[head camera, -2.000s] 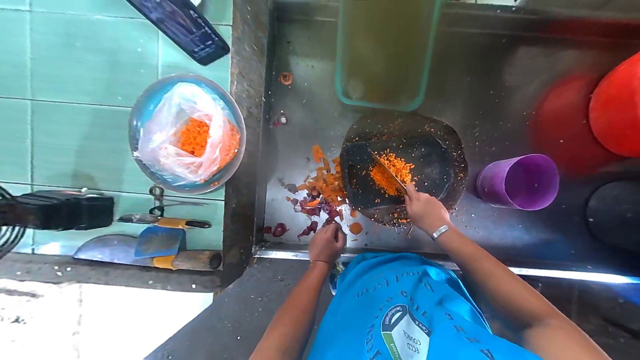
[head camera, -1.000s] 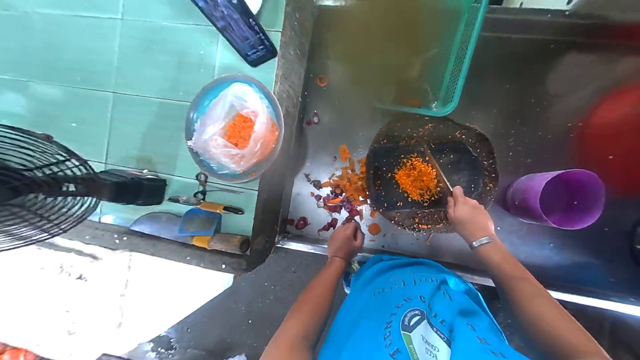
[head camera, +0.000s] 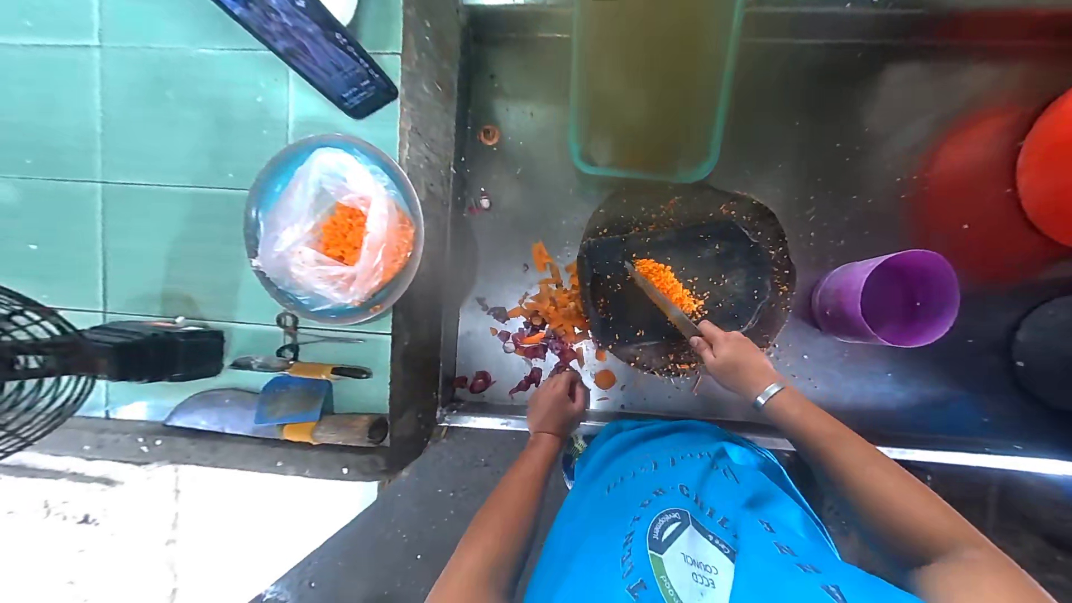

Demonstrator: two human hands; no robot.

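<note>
My right hand (head camera: 733, 360) grips a knife (head camera: 664, 303), its blade lying along a small heap of finely chopped orange vegetable, likely carrot (head camera: 662, 280). The heap rests on a dark round chopping board (head camera: 729, 260), with orange bits scattered over it. Near the metal surface's front edge is my left hand (head camera: 557, 406), its fingers curled beside purple onion skins (head camera: 536, 347); whether it holds anything cannot be made out. Orange peelings (head camera: 548, 301) lie left of the board. On the tiled ledge, a bowl (head camera: 254, 222) holds a plastic bag (head camera: 289, 201) of chopped orange pieces.
A green-rimmed rectangular container (head camera: 578, 126) stands beyond the board. To the right are a purple plastic cup (head camera: 825, 301) and a red container (head camera: 1051, 167). On the left are a phone (head camera: 314, 54), a cleaver (head camera: 209, 412), scissors (head camera: 287, 335) and a fan (head camera: 42, 368).
The chopped heap has gone from a rounder pile to a narrower slanting one, with the knife now along its lower left side. My left hand stays near the peelings.
</note>
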